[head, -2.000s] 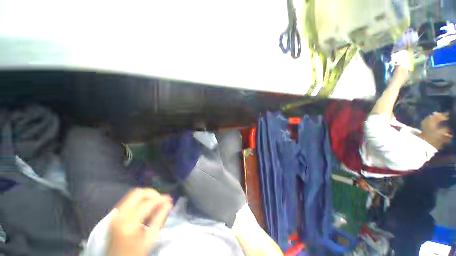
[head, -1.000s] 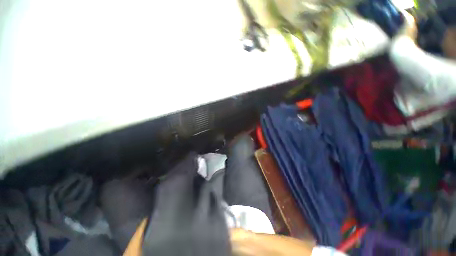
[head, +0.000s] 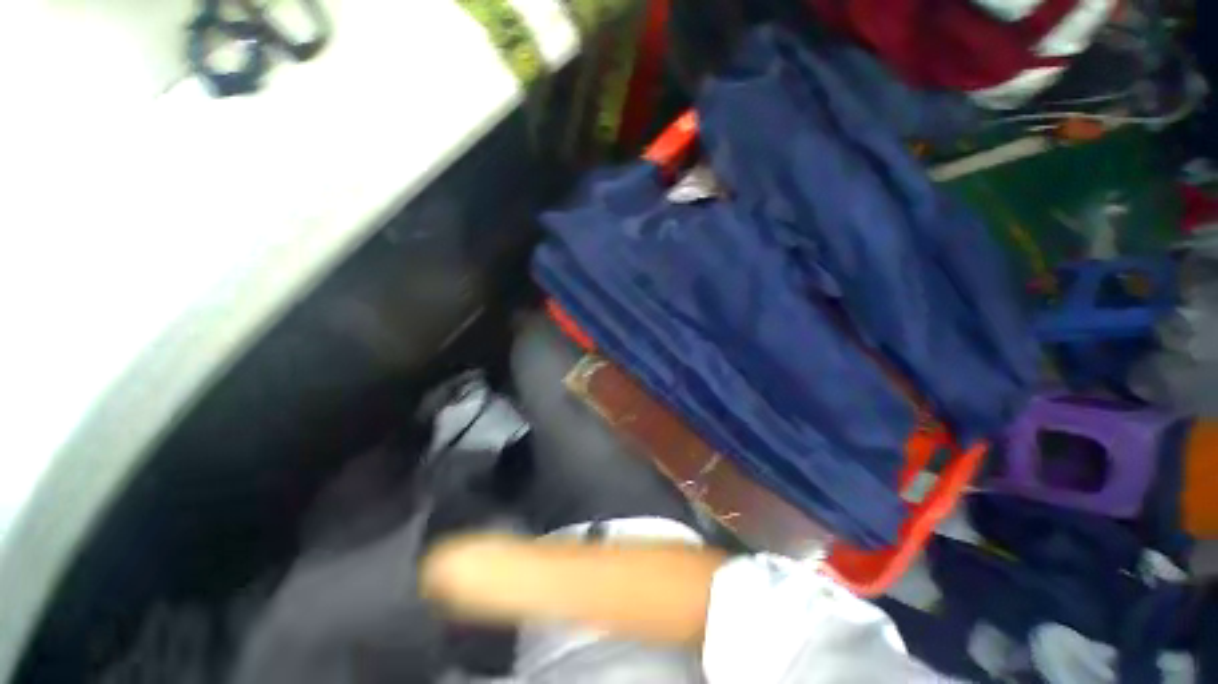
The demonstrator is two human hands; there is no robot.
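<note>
My right hand [head: 568,581] is blurred and reaches in from the lower right, out of a white sleeve. It lies over the lap beside dark grey cloth [head: 327,595]; the blur hides whether its fingers hold any of it. A small white panel [head: 490,425] shows in the grey and black cloth above the hand. My left hand is not in view.
The white table [head: 174,241] fills the upper left, with black-handled scissors [head: 234,47] on it. Folded navy garments [head: 788,348] lie on a red stool [head: 922,528], beside a brown board [head: 681,448]. A purple stool [head: 1089,454] stands at the right.
The view has swung right and tilted, so the navy stack sits nearer the middle. The grey cloth raised a second ago now lies lower and blurred. My left hand has left the picture.
</note>
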